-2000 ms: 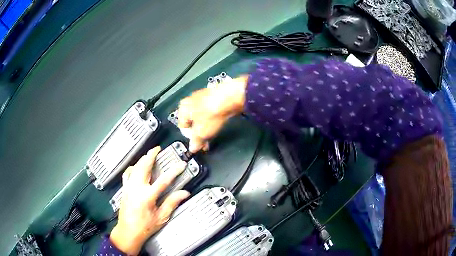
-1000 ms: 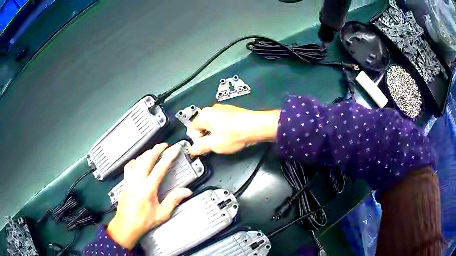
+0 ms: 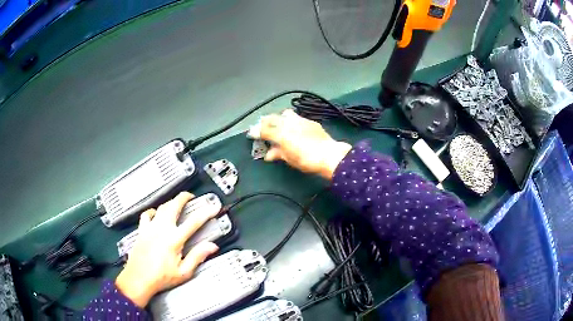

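Several light-grey ribbed power adapters lie slanted side by side on the green bench. My left hand (image 3: 164, 256) rests with spread fingers on the second adapter (image 3: 206, 221), whose black cable leaves its upper right end. My right hand (image 3: 300, 142) has its fingers on a grey end cap (image 3: 258, 148) further up the bench; the fingers partly hide it. Another end cap (image 3: 222, 175) lies loose between the hands. The first adapter (image 3: 147, 182) lies left of my left hand. The third adapter (image 3: 212, 285) lies just below that hand.
An orange and black electric screwdriver (image 3: 408, 50) hangs at upper right. Below it are an empty black dish (image 3: 430, 111), a white block (image 3: 431, 160) and a dish of screws (image 3: 471, 164). A black tray (image 3: 523, 164) of end caps and a blue crate (image 3: 531, 219) are at right.
My right hand has moved from the second adapter's end up to the farther end cap. That adapter's cable now shows at its end. My left hand stays on the adapter. The view has shifted.
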